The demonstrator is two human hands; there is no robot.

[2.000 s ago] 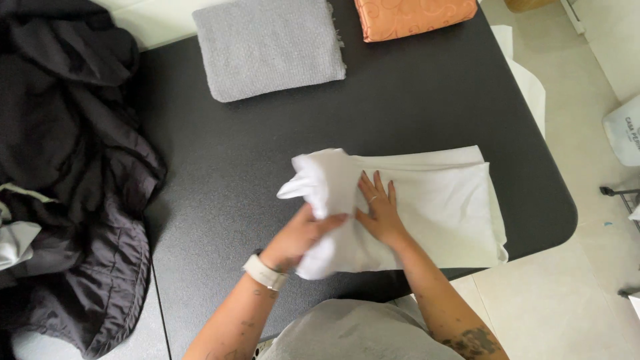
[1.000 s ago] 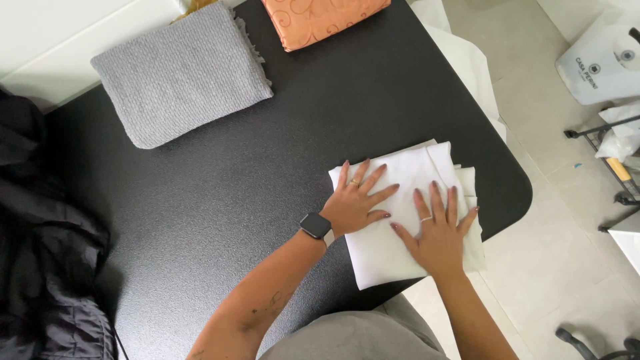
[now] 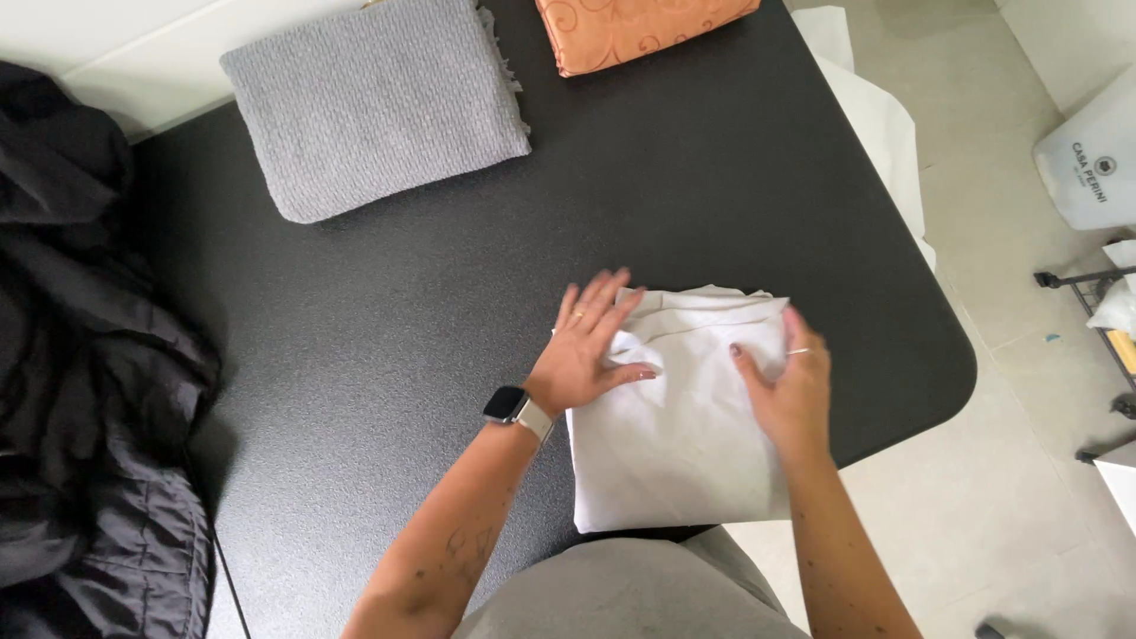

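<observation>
A white cloth (image 3: 679, 444), folded into a compact rectangle, lies on the black table close to my body. My left hand (image 3: 581, 346) rests with spread fingers on its upper left part, the thumb pointing across the cloth. At the cloth's right edge is my right hand (image 3: 790, 382), thumb on top and the other fingers along the side, slightly blurred; whether they pinch the fabric cannot be told. The cloth's far edge shows several uneven layers.
A folded grey woven textile (image 3: 382, 106) with a fringed edge lies at the table's back left, beside a folded orange patterned cloth (image 3: 648, 31). Black quilted fabric (image 3: 98, 399) is heaped at the left. White fabric (image 3: 874, 133) shows beyond the table's right edge (image 3: 887, 186). A wire rack (image 3: 1087, 293) stands farther right.
The white cloth, spread wider to the right two seconds ago, is now a compact folded rectangle. My right hand has gone from lying flat on it to its right edge.
</observation>
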